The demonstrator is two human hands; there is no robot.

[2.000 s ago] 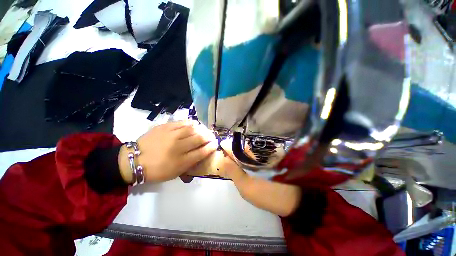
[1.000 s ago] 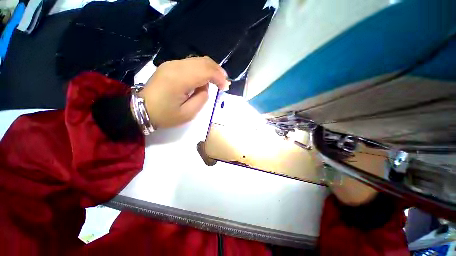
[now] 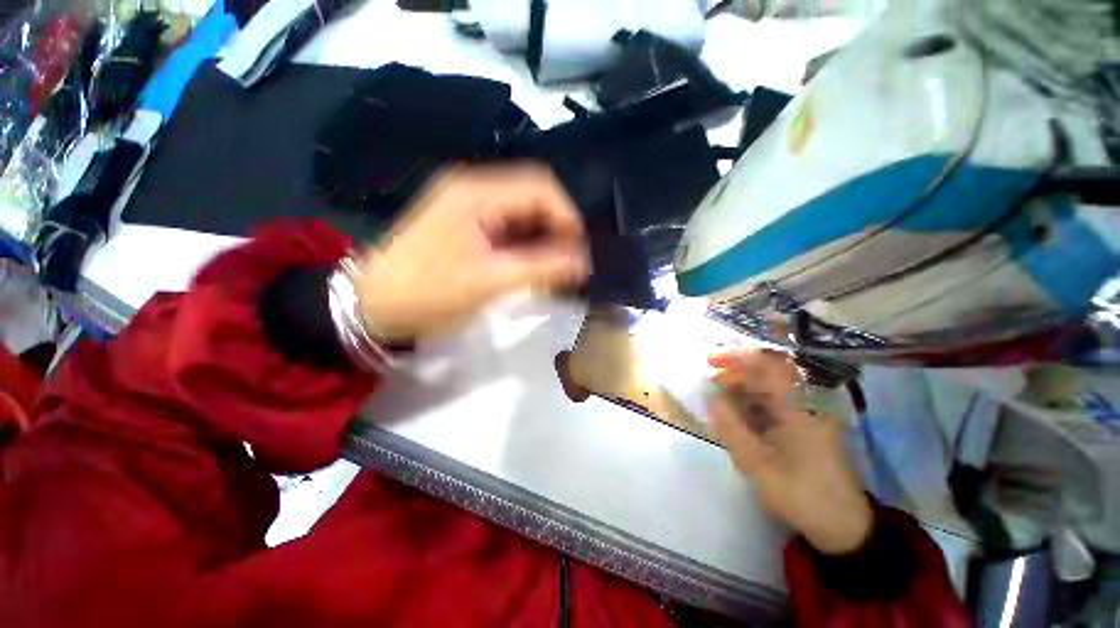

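Observation:
My left hand (image 3: 485, 252), with a bracelet at the wrist, is raised left of the needle area. It is motion-blurred, its fingers curled; whether it holds anything cannot be told. A pale blur shows just below it. My right hand (image 3: 792, 442) is over the right side of the beige machine bed plate (image 3: 608, 356), close to the needle. A small dark patch shows at its fingers; whether this is a held piece is unclear. The sewing machine head (image 3: 847, 184), white and blue, stands above. Glare hides the needle and presser foot.
Black cut pieces (image 3: 405, 135) lie in a heap on a large black panel (image 3: 233, 147) left of the machine. A grey measuring strip (image 3: 516, 509) runs along the front edge. A dark shiny rectangle (image 3: 1013, 589) is at lower right.
The view has shifted, showing more of the machine head. My left hand has moved off the fabric edge near the bed plate and is lifted. My right hand, earlier mostly behind the machine, now shows beside the needle.

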